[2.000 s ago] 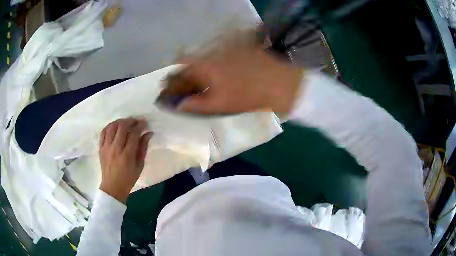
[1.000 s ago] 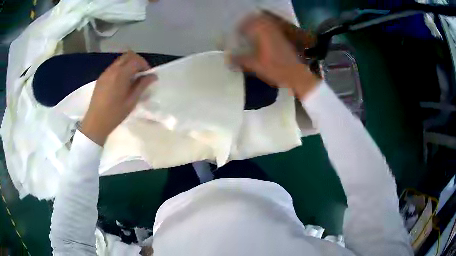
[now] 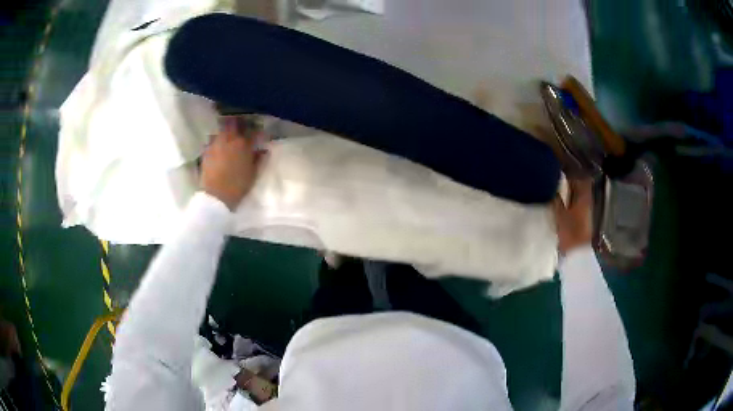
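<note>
The dark navy sleeve board [image 3: 362, 104] is bare on top and slants down to the right. A white garment piece [image 3: 402, 213] lies stretched along its near side. My left hand [image 3: 231, 164] grips the piece near the board's left end; its fingertips are blurred and partly hidden. My right hand [image 3: 574, 217] is at the piece's right end, just past the board's tip, fingers closed at the cloth edge. The steam iron [image 3: 572, 120], silver with a brown handle and blue part, sits beyond the board's right end, untouched.
The grey metal iron rest [image 3: 627, 209] is at the right table edge, with the hose running right. A thick white cloth bundle [image 3: 120, 160] hangs at the left. A yellow frame [image 3: 84, 349] and loose white pieces [image 3: 217, 373] are at the lower left.
My right hand has let go of the iron and moved down to the cloth's right end. The piece has come off the board's top to its near side. My left hand has moved with it.
</note>
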